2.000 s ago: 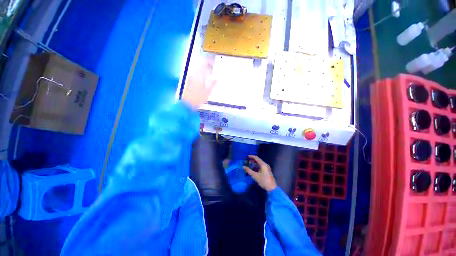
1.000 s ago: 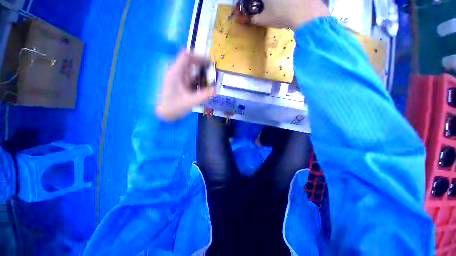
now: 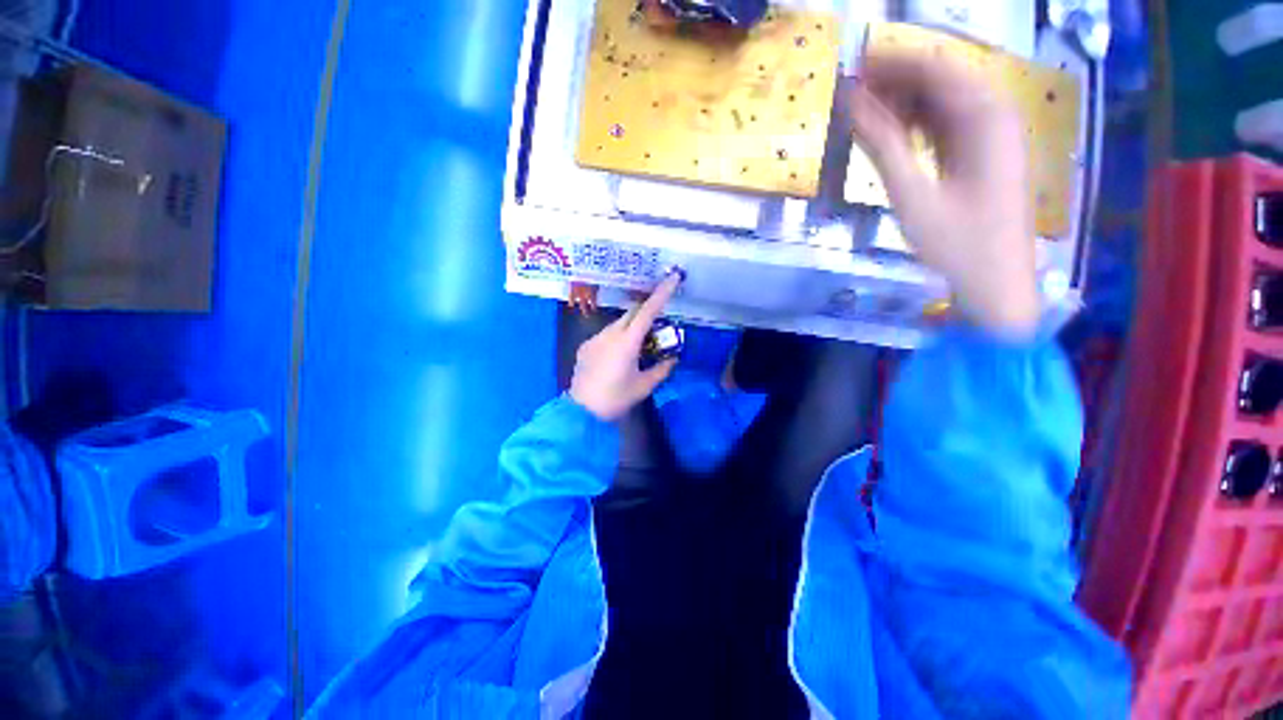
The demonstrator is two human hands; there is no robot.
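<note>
My left hand [image 3: 616, 362] is at the front edge of the white machine [image 3: 760, 288]. It holds a small round watch-like unit [image 3: 664, 341] below the panel, and its index finger touches a small dark button [image 3: 675, 274] on the panel. My right hand [image 3: 957, 169] is blurred over the right yellow plate [image 3: 1048, 141]; I cannot tell whether it holds anything. The left yellow plate [image 3: 711, 113] has rows of small holes. A dark unit or fixture [image 3: 711, 11] sits at its back edge, cut off by the picture's top.
On the right stands a red foam tray [image 3: 1224, 563] with dark round units in several pockets. On the left are a cardboard box [image 3: 141, 197] and a blue plastic stool [image 3: 169, 492] on the blue floor. Crumpled clear plastic [image 3: 1081, 21] lies at the machine's back right.
My left hand has come down and right from the machine's left edge to the front panel, still with a unit. My right hand has left the fixture on the left plate and moved right and nearer.
</note>
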